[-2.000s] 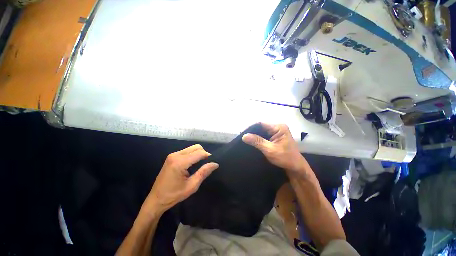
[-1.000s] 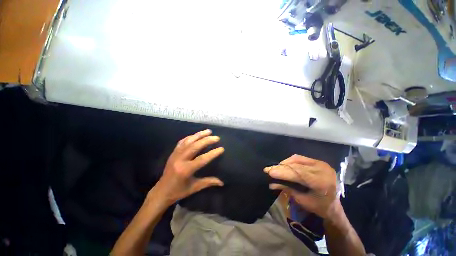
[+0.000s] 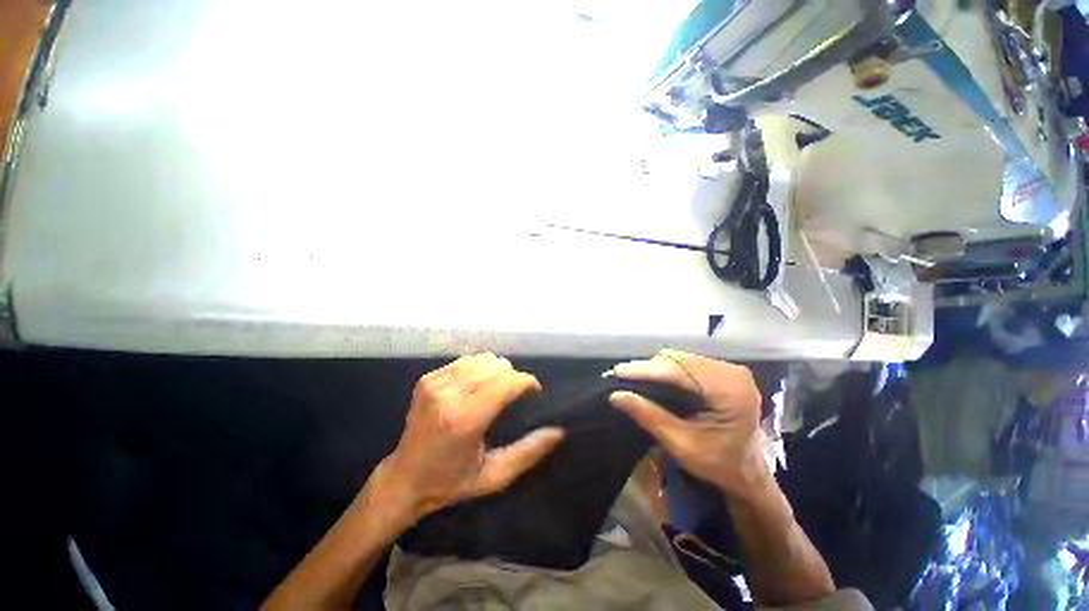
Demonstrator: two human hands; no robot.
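The black fabric garment piece (image 3: 555, 489) lies over my lap in front of the table edge. My left hand (image 3: 472, 430) holds its upper edge between thumb and fingers. My right hand (image 3: 693, 418) pinches the same edge further right, with thumb below and fingers on top. The cloth between the two hands is bunched. Its lower part hangs over my lap, and its outline blends with the dark area at left.
The white table (image 3: 299, 239) spans the top. Fabric shears (image 3: 750, 233) lie right of centre, near a black fabric scrap (image 3: 715, 323) and a thin white stick (image 3: 819, 271). The sewing machine (image 3: 898, 119) stands at upper right, an accessory tray (image 3: 887, 315) at the right end.
My left hand has closed from spread fingers onto the cloth edge. My right hand has moved up and left with its grip on the cloth. The camera view has shifted.
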